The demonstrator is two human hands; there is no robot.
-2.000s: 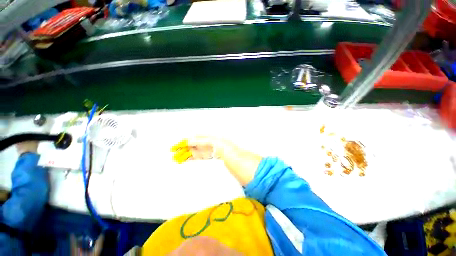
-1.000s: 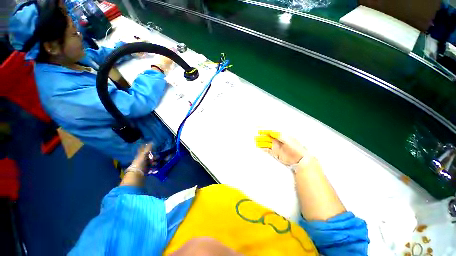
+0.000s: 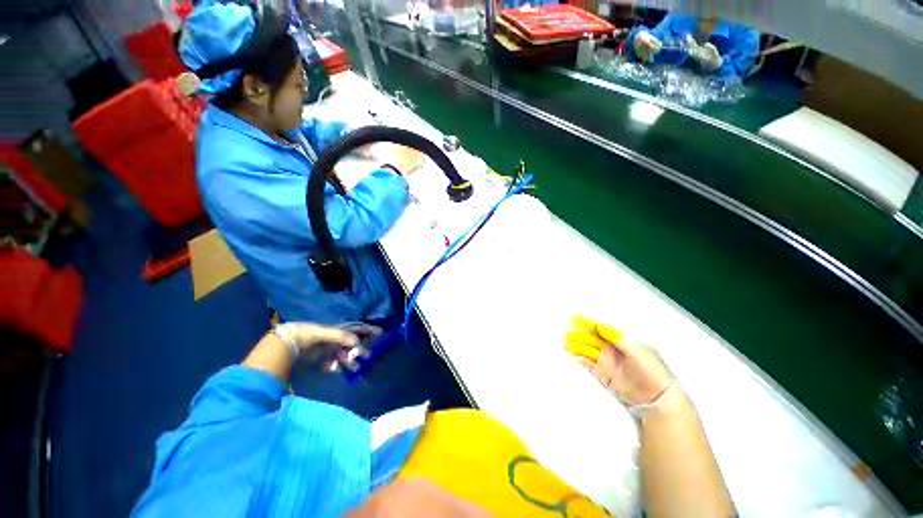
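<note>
My right hand [image 3: 630, 370] is over the white bench [image 3: 526, 293], palm turned up and fingers apart. Bright yellow finger cots [image 3: 589, 339] cover several fingertips, and a thin pale band circles the wrist. My left hand [image 3: 322, 344] is off the bench's near edge, beside a blue part [image 3: 372, 362] below the bench. It has a thin whitish cuff at the wrist and pale or shiny fingertips. Whether it holds anything cannot be told.
A black bent hose [image 3: 390, 135] arches over the bench. Blue and black cables [image 3: 460, 243] run down its near edge. A worker in a blue smock [image 3: 258, 207] is at the left. A green conveyor [image 3: 648, 218] with metal rails lies beyond. Red bins [image 3: 152, 152] stand behind the worker.
The view has swung left, bringing in the neighbouring worker and my left hand. The amber bits and red divided trays have left the picture. My right hand has turned palm up.
</note>
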